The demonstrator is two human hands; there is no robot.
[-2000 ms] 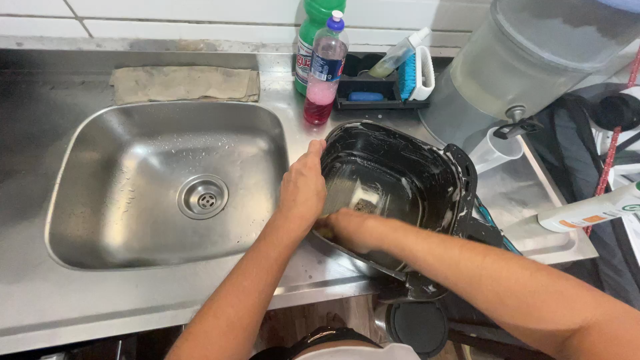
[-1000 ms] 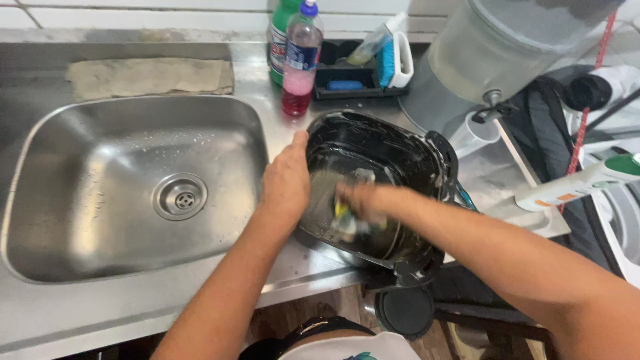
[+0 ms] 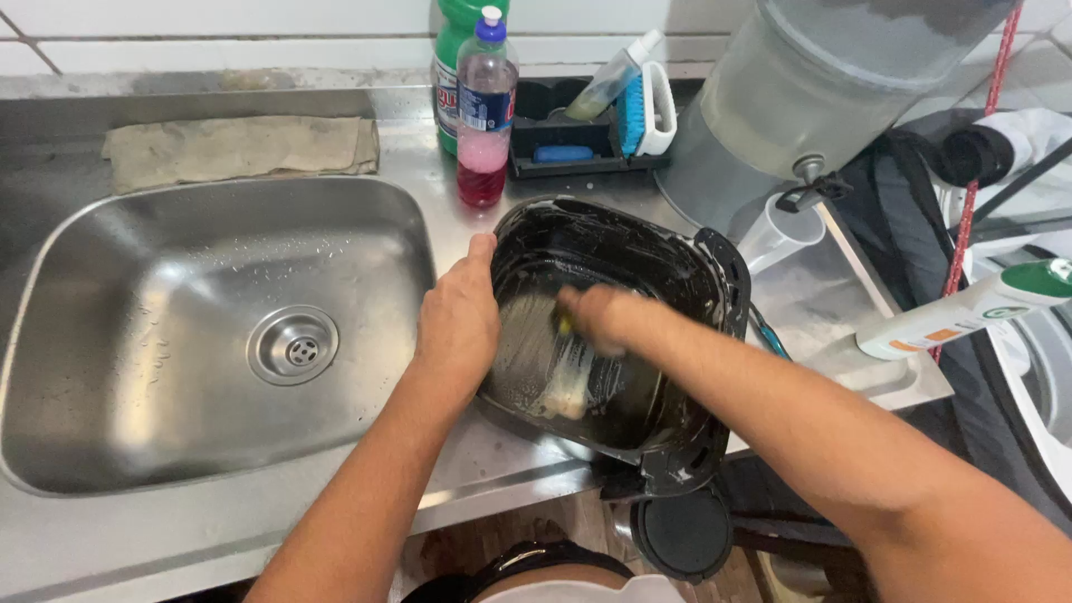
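A black air fryer basket (image 3: pixel 620 243), streaked with suds inside, stands tilted on the steel counter to the right of the sink. My left hand (image 3: pixel 465 310) grips its left rim, thumb up along the wall. Inside the basket, my right hand (image 3: pixel 599 318) is closed around a sponge (image 3: pixel 564 323), of which only a small yellow part shows; motion blurs both. Pale foam (image 3: pixel 571 381) lies on the basket floor below that hand. Behind the basket stands a clear bottle of pink liquid soap (image 3: pixel 484 126).
Left is a steel sink (image 3: pixel 209 335) with a folded cloth (image 3: pixel 243 151) behind it. A green bottle (image 3: pixel 447 75), a black caddy (image 3: pixel 578 159) with a blue-bristled brush (image 3: pixel 632 113), a water filter (image 3: pixel 787 92), a plastic cup (image 3: pixel 783 230) and a white bottle (image 3: pixel 946 314) stand around the basket.
My right hand has shifted about inside the basket, from its near left part two seconds ago to farther back now. My left hand stays on the left rim.
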